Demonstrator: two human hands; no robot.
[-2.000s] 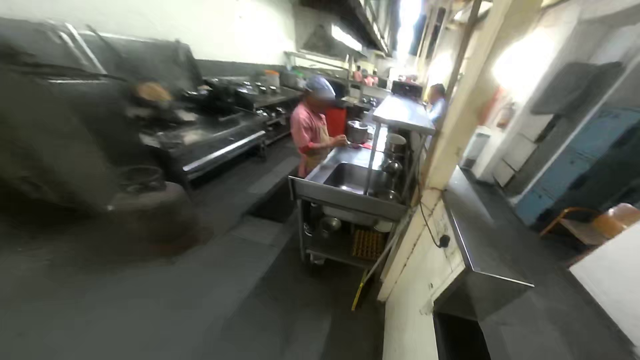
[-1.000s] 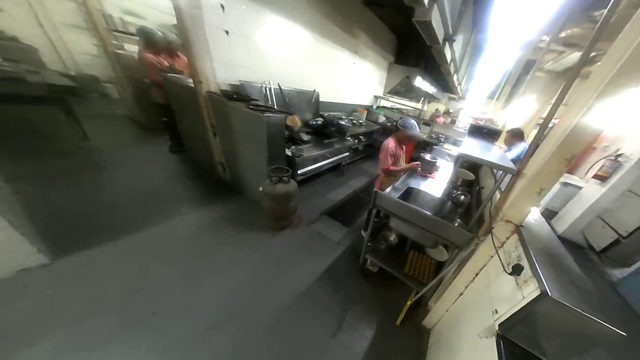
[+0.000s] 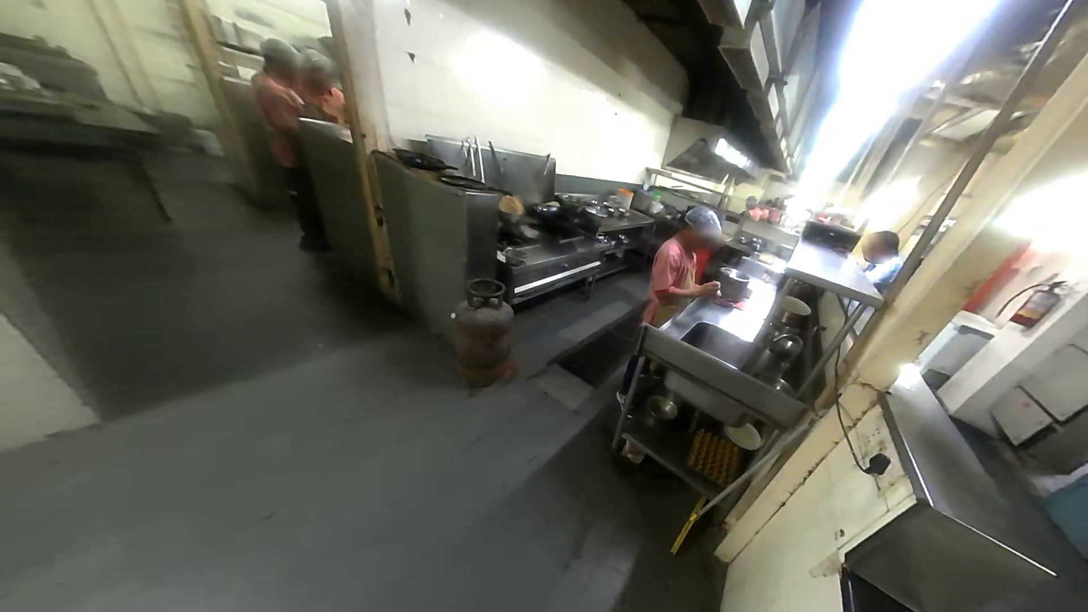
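Observation:
Neither my left hand nor my right hand shows in the head view. A gas cylinder [image 3: 484, 336] stands upright on the grey floor, near a metal partition [image 3: 425, 242]. To its right is a steel sink table [image 3: 722, 374] with a basin and a lower shelf. On that shelf rest a metal bowl [image 3: 662, 408] and a stack of yellow-brown trays [image 3: 714, 457]. A person in a pink shirt [image 3: 673, 270] stands at the table's far side, hands beside a metal pot [image 3: 733, 285].
Cooking ranges [image 3: 552, 259] with pans line the back wall. Two people stand at the left behind a post; another is at the far right. A floor drain [image 3: 595, 357] lies between range and sink table. A steel counter [image 3: 952, 442] and wall plug [image 3: 877, 464] are at the right.
The view has swung to the left, bringing in the people behind the post. The person at the sink table stays there, near the pot.

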